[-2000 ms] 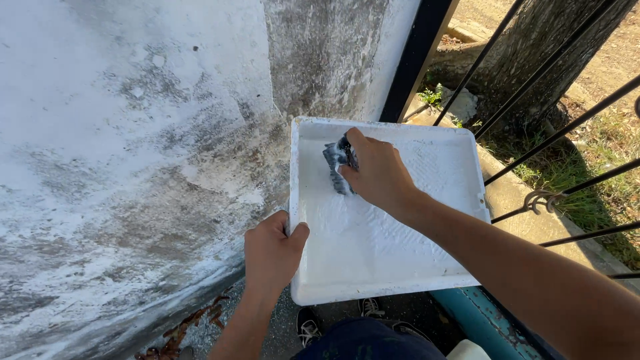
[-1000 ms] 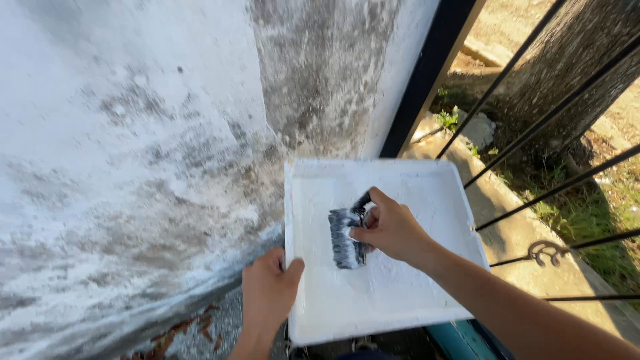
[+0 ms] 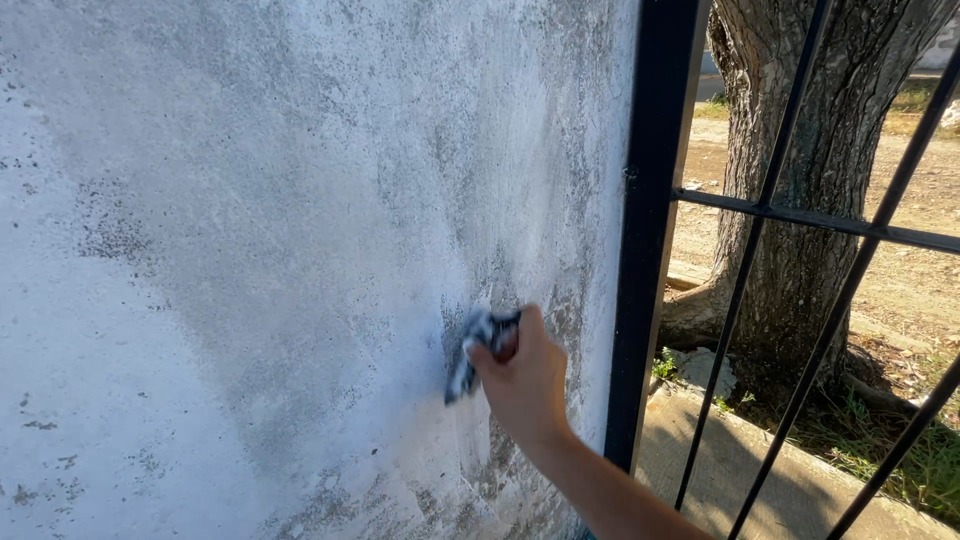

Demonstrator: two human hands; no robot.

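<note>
My right hand (image 3: 529, 375) grips a dark brush-like paint tool (image 3: 466, 360) smeared with white paint, its exact kind blurred. The tool is against the stained white wall (image 3: 300, 225), low and right of the middle of the view. Thin whitish streaks mark the grey, mottled patch of wall around it. My left hand is out of the picture, and so is the white tray.
A black metal post (image 3: 651, 225) borders the wall just right of my hand. Beyond it stand black gate bars (image 3: 739, 300), a tree trunk (image 3: 795, 187), a concrete ledge (image 3: 720, 465) and grass.
My right hand has carried the paint tool from the white tray to the wall. The tray and my left hand have left the view, which has tilted up.
</note>
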